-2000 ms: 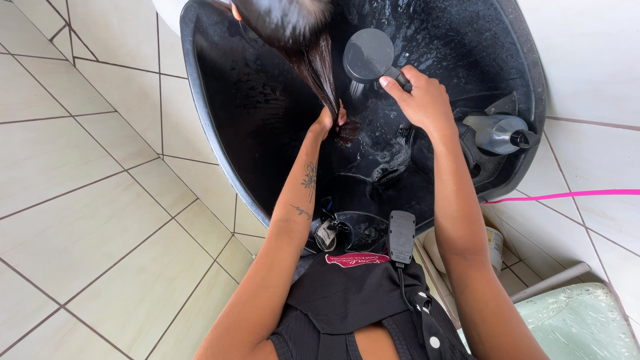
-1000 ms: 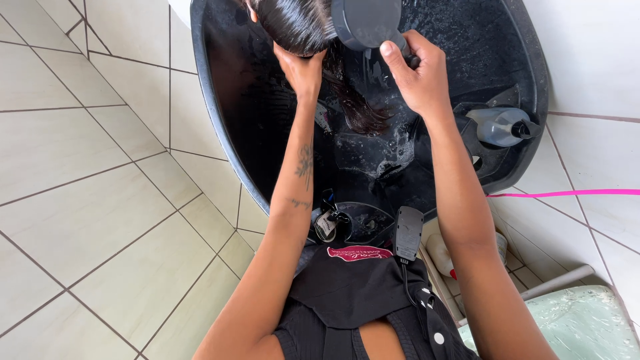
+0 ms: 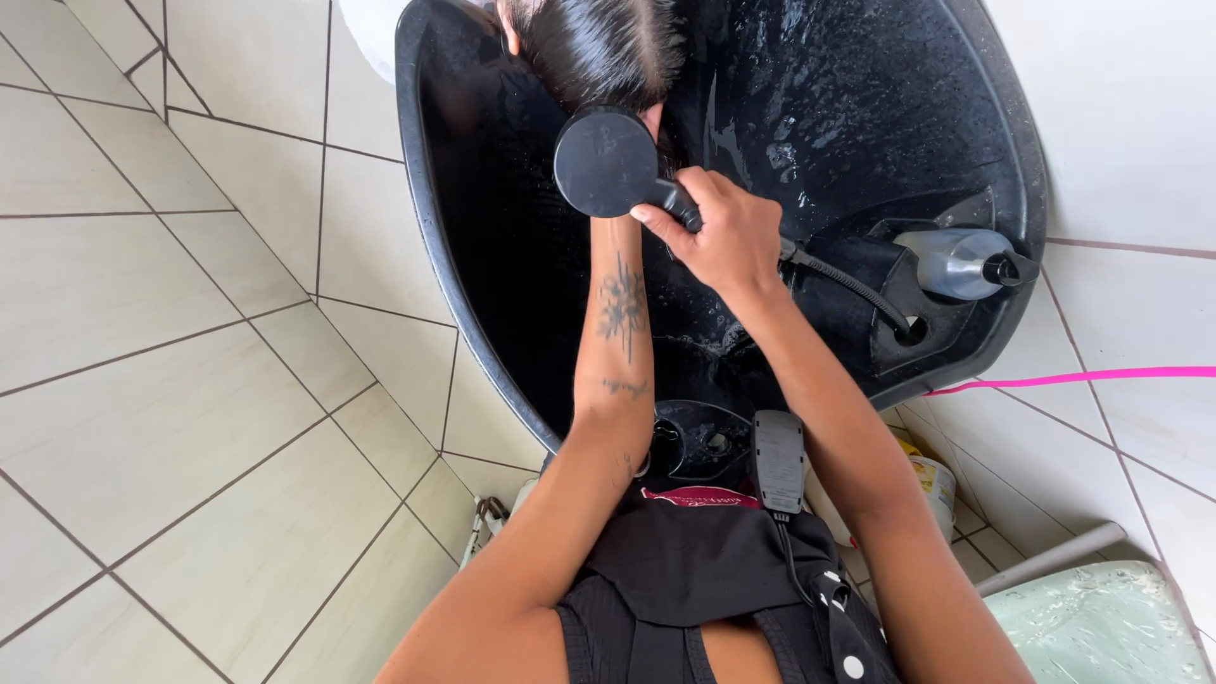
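Note:
A black hand shower [image 3: 608, 161] is gripped by its handle in my right hand [image 3: 727, 228], its round back facing up, over a black shampoo basin [image 3: 807, 85]. Just beyond it is a person's head with wet dark hair [image 3: 608, 47], leaning into the basin from the top edge; one ear shows. My left forearm reaches up beneath the shower head to the hair. Most of my left hand [image 3: 654, 119] is hidden there, with only a bit of it visible at the hair, so its grip cannot be made out. A flexible metal hose [image 3: 850, 285] runs into the basin's right ledge.
A clear bottle with a black top [image 3: 959, 264] lies in the ledge recess. Below the basin's right side are a pink cord [image 3: 1092, 376], a tub [image 3: 933, 489] and a pale green surface [image 3: 1092, 617]. A small black device [image 3: 779, 461] hangs at my chest. Tiled walls flank the basin.
My left hand has gone from the hair's loose ends up to the head, now mostly behind the shower head. The shower has moved left, over my left wrist.

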